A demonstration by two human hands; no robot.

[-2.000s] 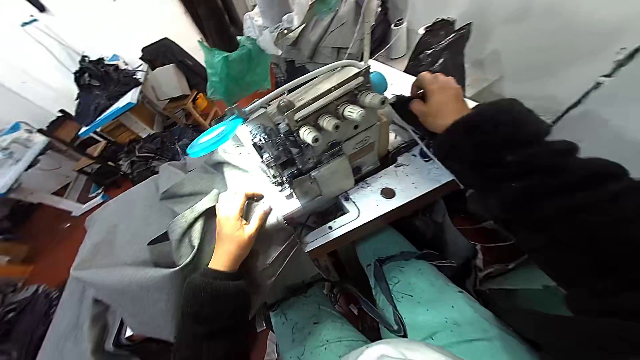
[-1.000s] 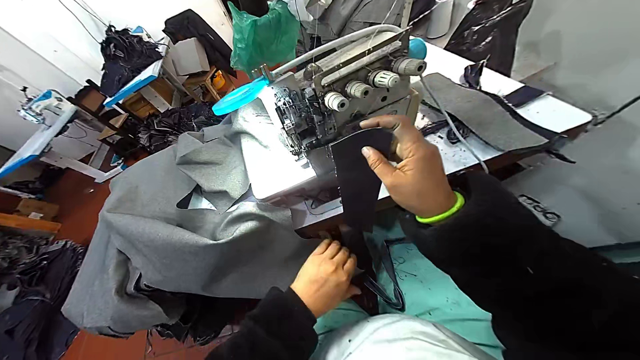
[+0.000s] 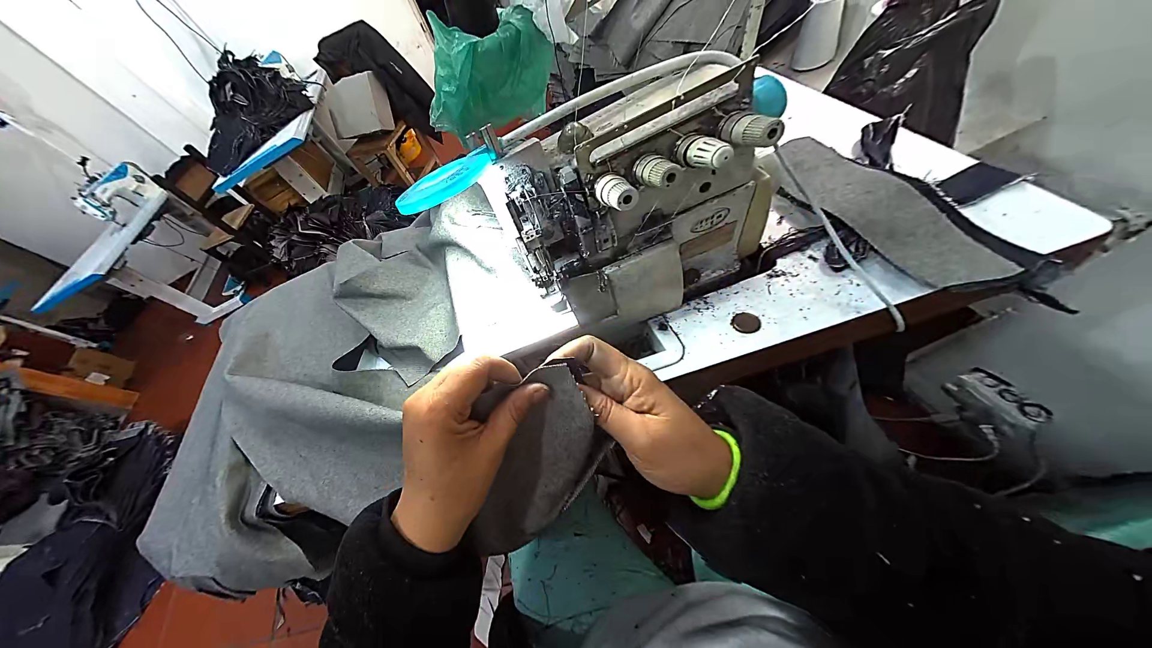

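Observation:
My left hand (image 3: 457, 441) and my right hand (image 3: 650, 416) pinch the upper edge of a small dark grey fabric piece (image 3: 540, 459) between them, above my lap. The piece has a stitched edge on its right side and hangs down from my fingers. Just beyond my hands stands an overlock sewing machine (image 3: 648, 198), with several tension dials on its front. A large grey cloth (image 3: 306, 396) drapes over the table's left side, beside my left hand. Another grey fabric piece with dark edging (image 3: 900, 211) lies on the table at the right.
The white sewing table (image 3: 810, 301) has lint and thread scraps on it. A white cable (image 3: 837, 238) crosses its front edge. A blue round dish (image 3: 445, 183) sticks out at the machine's left. Behind are a green plastic bag (image 3: 490, 72) and heaps of dark fabric (image 3: 256, 108).
My right hand was at the machine's right end, then held a dark piece before the machine. My left hand has left the large grey cloth. Both hands now hold the small piece together.

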